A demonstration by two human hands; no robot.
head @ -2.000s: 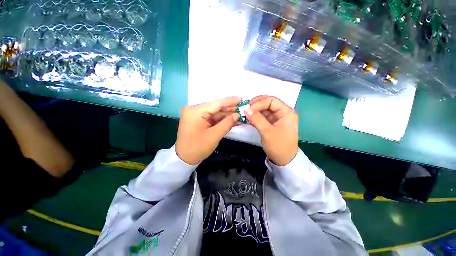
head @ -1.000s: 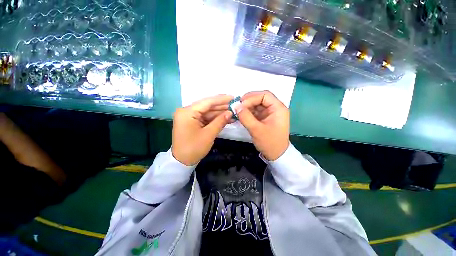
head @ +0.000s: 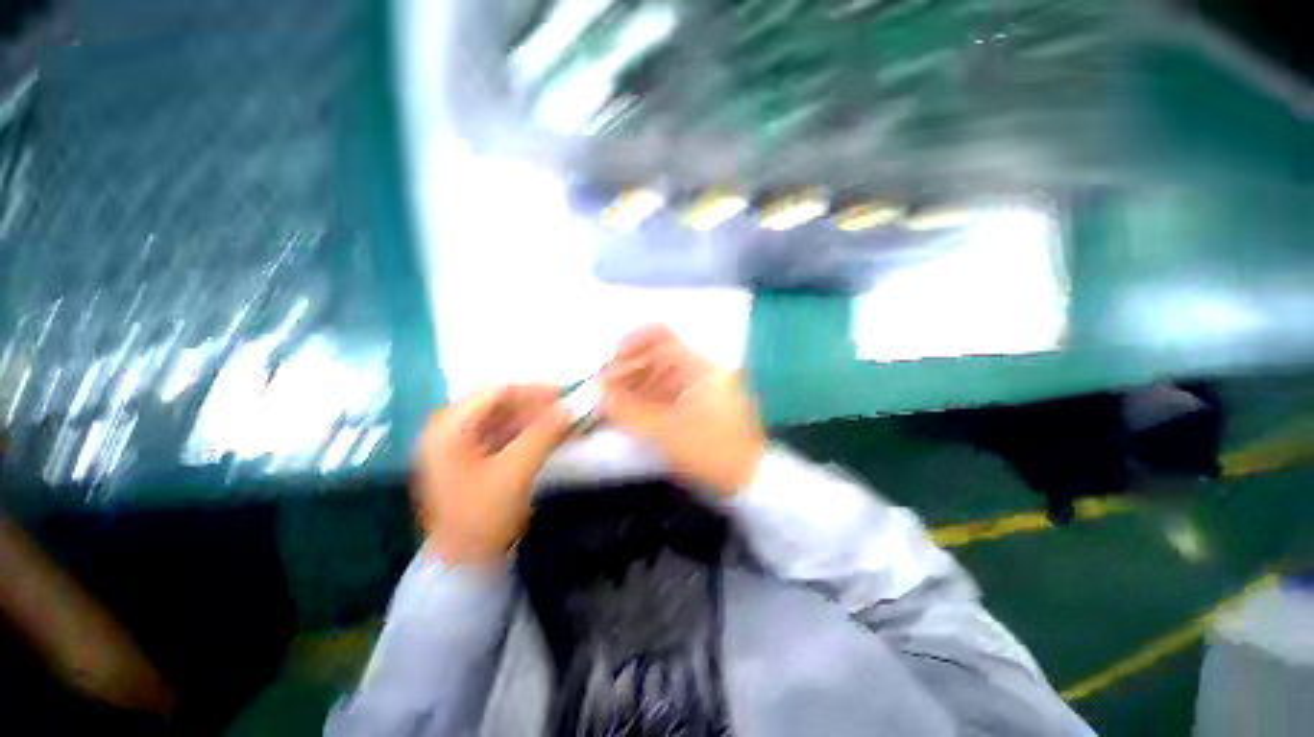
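Note:
The picture is motion-blurred. A small circuit board (head: 584, 399) is held between the fingertips of both hands, over the white paper (head: 504, 274) near the bench edge. It shows only as a whitish and dark green smear; its details cannot be made out. My left hand (head: 487, 468) grips its left side with thumb and fingers. My right hand (head: 689, 410) pinches its right side. The clear compartment tray (head: 677, 256) lies beyond my hands, with green boards (head: 922, 87) blurred in its pockets and a row of several gold-and-white spots along its near side.
A large clear round-pocket tray (head: 188, 346) lies at the left on the green bench (head: 807, 353). A smaller white paper stack (head: 963, 288) lies right of my hands. Another person's forearm (head: 79, 619) shows at the lower left. Dark items (head: 1110, 454) are below the bench at right.
The view has swung and blurred, so bench, trays and hands sit further left and lower. More of the compartment tray shows. Both hands still hold the small board.

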